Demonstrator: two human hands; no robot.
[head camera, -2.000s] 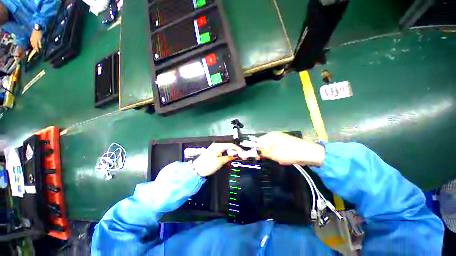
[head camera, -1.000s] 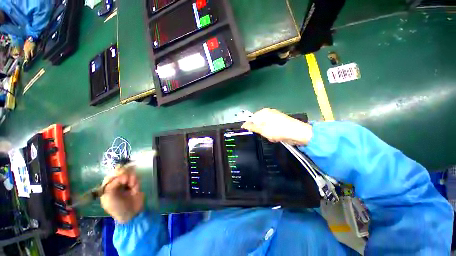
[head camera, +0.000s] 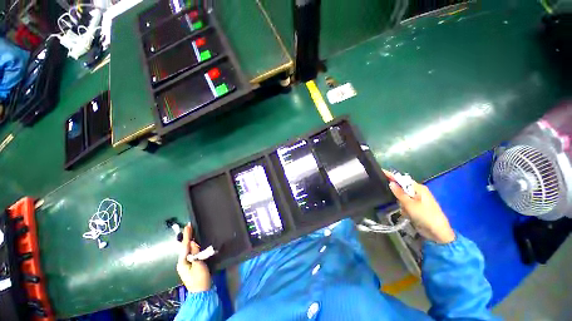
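The black phone tray (head camera: 216, 254) is held tilted between both hands, its right end raised and nearer the wearer's body. Its leftmost slot is empty. Three smartphones lie in the other slots, one (head camera: 258, 202) with a bright list screen, one (head camera: 302, 175) beside it, and a darker one (head camera: 342, 166) at the right. My left hand (head camera: 192, 264) grips the tray's left end, with a small white piece (head camera: 203, 253) at the fingers. My right hand (head camera: 421, 210) grips the right end, with white plugs (head camera: 404, 183) in the fingers. A white cable (head camera: 381, 227) hangs below the tray.
A second phone tray (head camera: 241, 94) lies on the raised green platform (head camera: 248, 31) beyond. Tangled white earphones (head camera: 103, 222) and a small black plug (head camera: 172, 222) lie left. An orange-red rack (head camera: 31, 263) stands far left, a white fan (head camera: 527, 178) right. A person's blue sleeve (head camera: 11, 66) shows upper left.
My left hand has come from the left to the tray's left end. My right hand has moved from the tray's far edge to its right end. The tray has turned and tilted; the view has shifted right.
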